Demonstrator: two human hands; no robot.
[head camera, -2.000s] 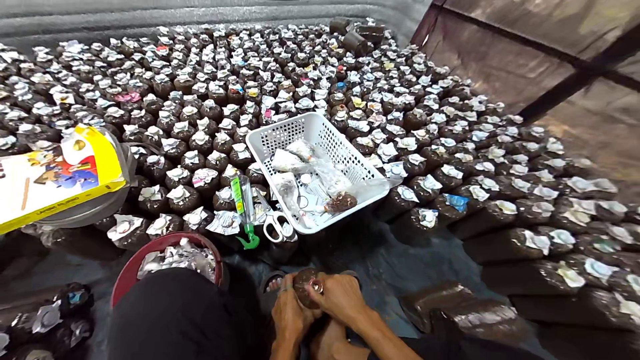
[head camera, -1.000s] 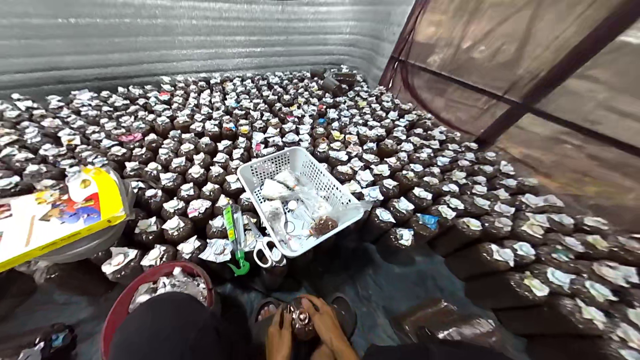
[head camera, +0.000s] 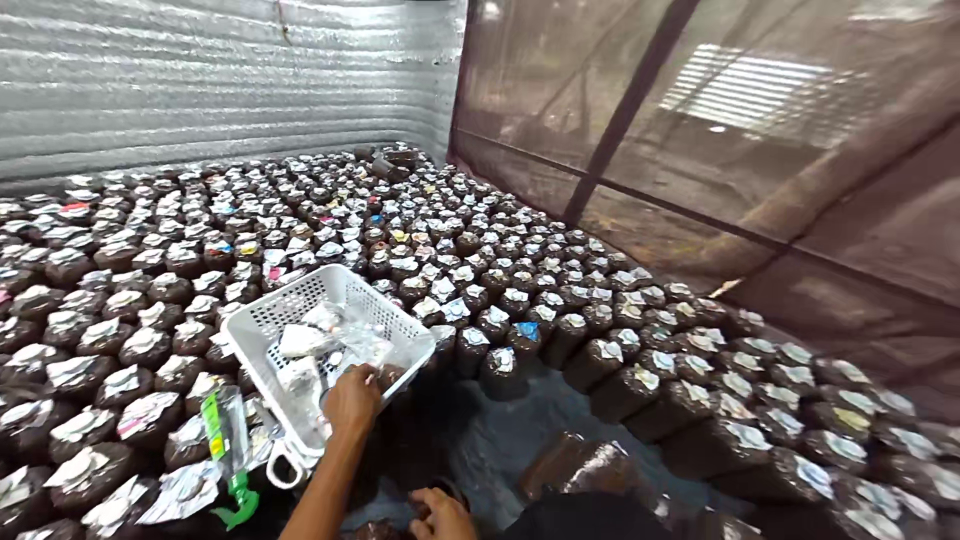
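Note:
My left hand (head camera: 351, 401) reaches over the near rim of a white perforated plastic basket (head camera: 264, 390), its fingertips down among the contents; whether it grips anything cannot be told. Inside the basket lie clear plastic bags with white material (head camera: 306, 341) and a small brown lump. At the bottom centre is my right hand (head camera: 442, 516), low near the dark floor, its fingers curled beside a dark rounded thing; its hold is unclear. White-handled scissors (head camera: 285, 463) rest against the basket's near left corner. Left of them lies a clear spray bottle with a green trigger head (head camera: 238, 499).
Rows of brown filled plastic bags with paper-covered tops (head camera: 142, 345) surround the basket on the left, back and right. Several more bags (head camera: 592, 465) lie on the dark floor sheet at lower right. A silver foil wall (head camera: 225, 82) and a brown mesh screen (head camera: 540, 97) stand behind.
Both hands were together around a brown bag top low in front of me. My left hand has moved up into the basket, while my right has stayed low. The view has swung to the right.

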